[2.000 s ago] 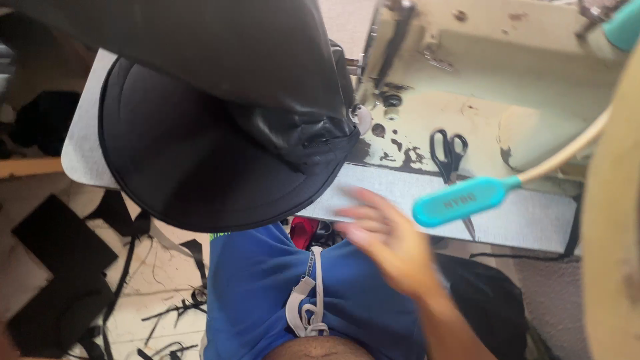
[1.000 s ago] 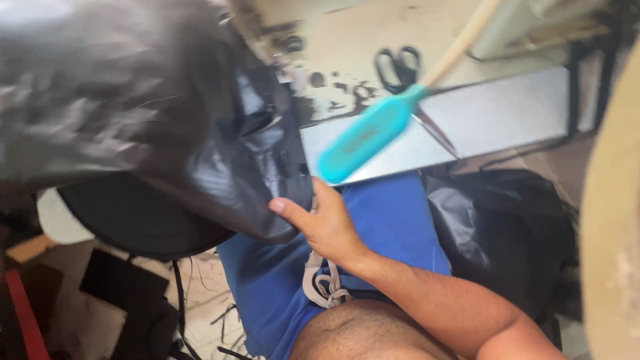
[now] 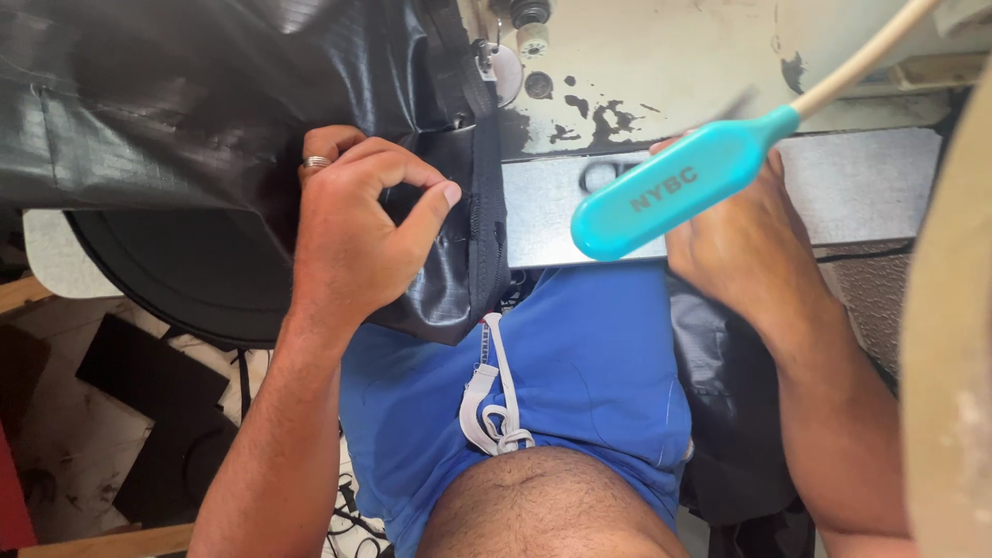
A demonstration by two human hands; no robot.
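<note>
Over the black coated fabric piece (image 3: pixel 194 108), at its zippered edge, is my left hand (image 3: pixel 368 221), thumb and index fingertips together; whether it pinches fabric or thread cannot be told. My right hand (image 3: pixel 736 232) is around black-handled scissors (image 3: pixel 601 177) above the metal strip; their handle loops show to the left, and a blurred blade points up and right. A teal paddle-shaped head (image 3: pixel 670 190) on a beige arm hides part of the scissors and the right fingers. Under the fabric at left lies a round black panel (image 3: pixel 178 271) with a bound rim.
Sewing machine parts (image 3: pixel 533 35) stand at top centre on a worn cream machine bed (image 3: pixel 620 85). The grey metal strip (image 3: pixel 860 186) runs along its near edge. Black sheet scraps (image 3: pixel 151 376) lie on the floor at left. Black material (image 3: pixel 721 387) hangs beside my right thigh.
The fabric's zippered edge, held by a hand one second ago, now has my left hand over it. My right hand is at the scissors, which have turned from where they lay on the bed and strip.
</note>
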